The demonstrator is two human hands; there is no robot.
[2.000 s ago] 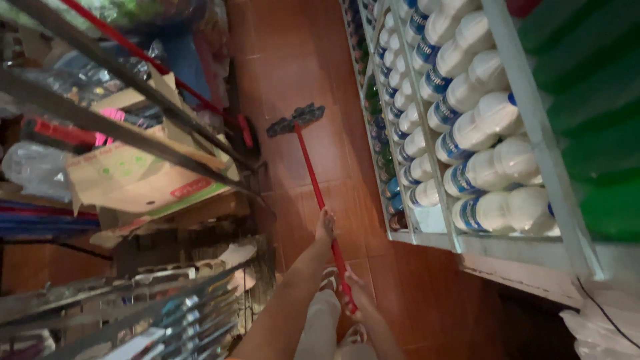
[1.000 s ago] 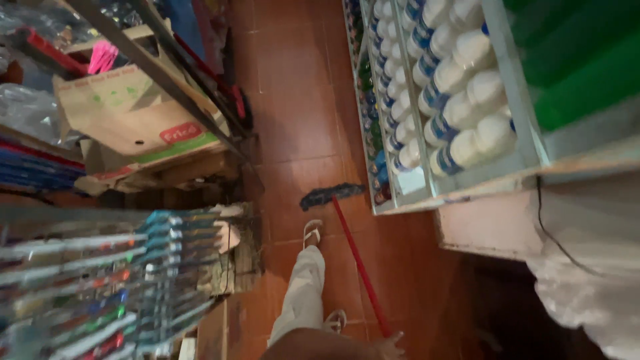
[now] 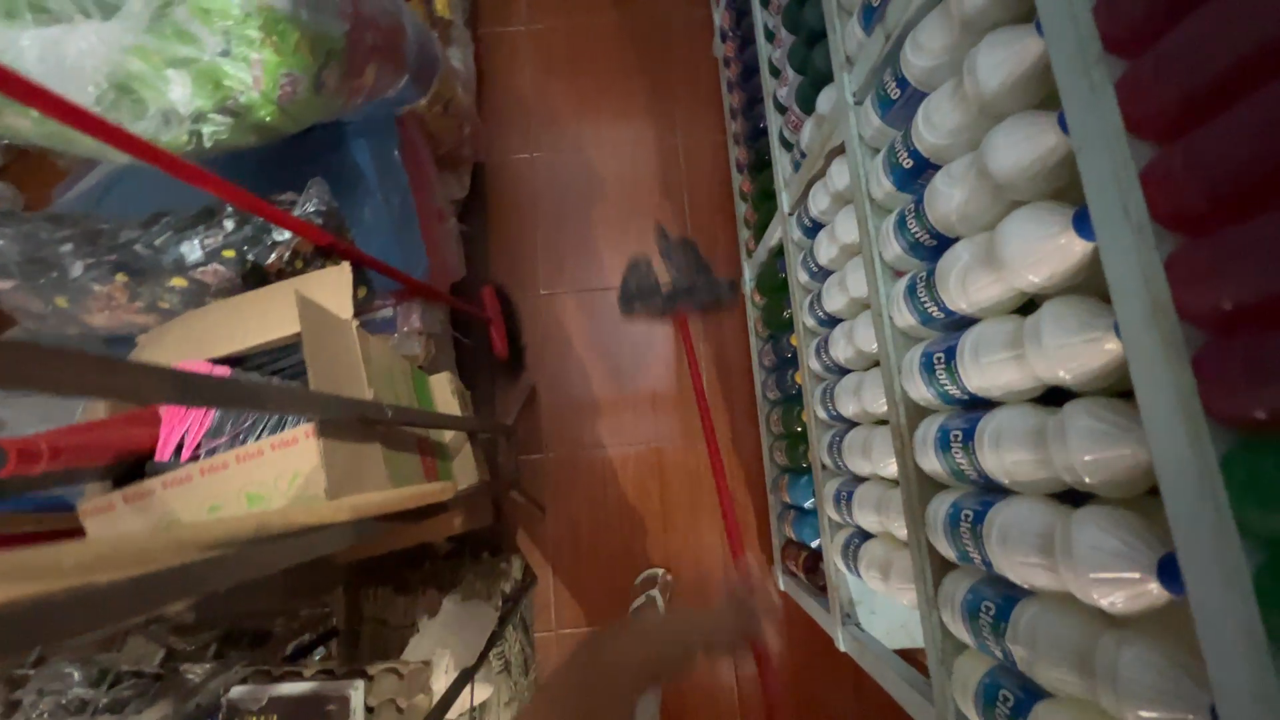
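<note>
In the head view, a long red handle (image 3: 712,450) runs up the aisle to a dark, ragged, blurred cleaning head (image 3: 682,282). That head lies on the brown tiled floor (image 3: 600,370), close to the foot of the right-hand rack. My left hand (image 3: 745,612), blurred by motion, closes around the handle low in the picture, its forearm reaching in from the bottom edge. No right hand shows. A foot in a light-strapped sandal (image 3: 652,590) stands just left of the handle.
Metal racks (image 3: 905,440) of white bottles (image 3: 1030,450) line the right side. At left are an open cardboard box (image 3: 230,465), shelf bars and plastic-wrapped goods (image 3: 230,70). A second red-handled broom (image 3: 495,320) slants out at the left edge of the aisle.
The cleaning head has moved up the aisle, away from my feet, since one second ago. My left hand now shows on the handle. The right hand, seen two seconds ago, is out of view.
</note>
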